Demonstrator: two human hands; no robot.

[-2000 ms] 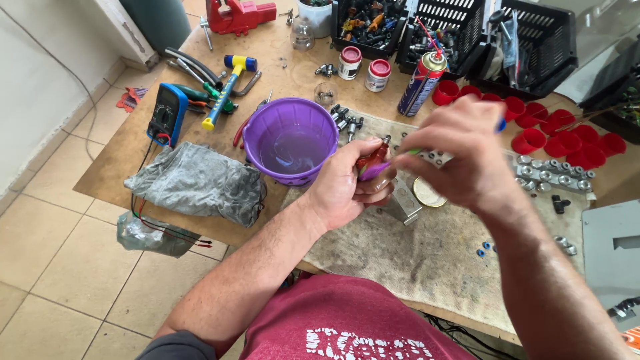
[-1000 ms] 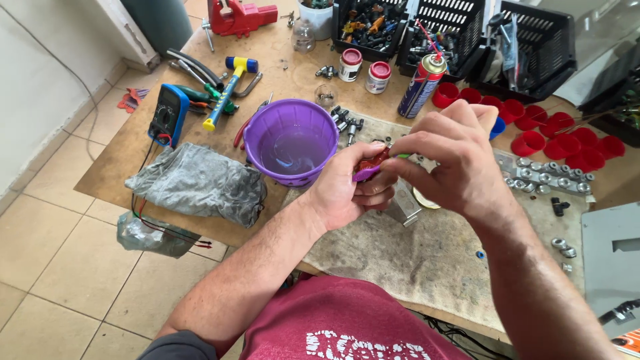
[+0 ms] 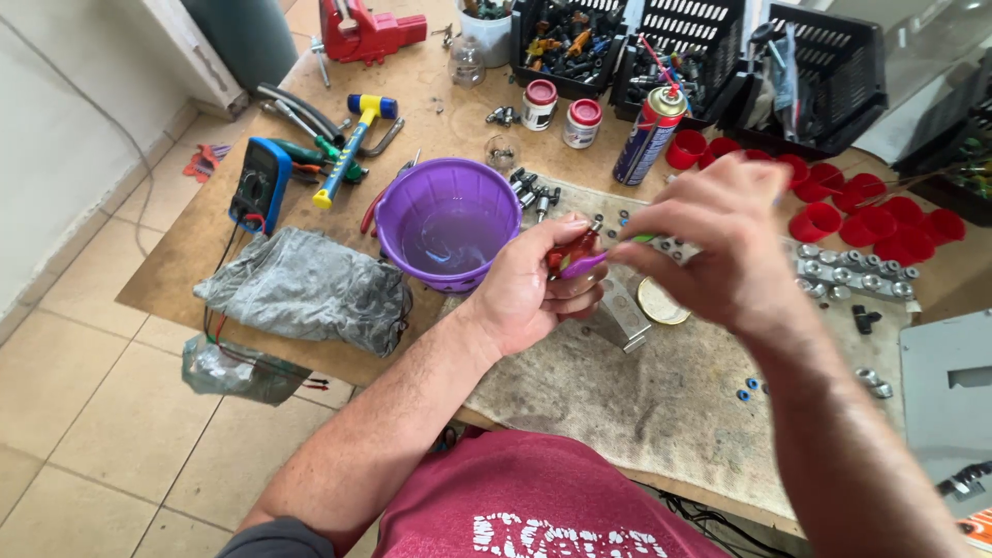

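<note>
My left hand is closed around a small red-orange part with a metal tip, which looks like a fuel injector. In my right hand, blurred by motion, is a thin purple and green brush, perhaps a toothbrush; its purple end lies against the red-orange part. Just left of my left hand stands a purple plastic basin with cloudy liquid. Below the hands, on the stained cloth, are a metal bracket and a round lid.
A grey rag, a multimeter and a yellow-blue mallet lie at left. A spray can, red cups and metal parts are at right. Black bins and a red vise line the back.
My right hand has shifted and turned about the brush, while my left hand stays in nearly the same place with the red-orange part.
</note>
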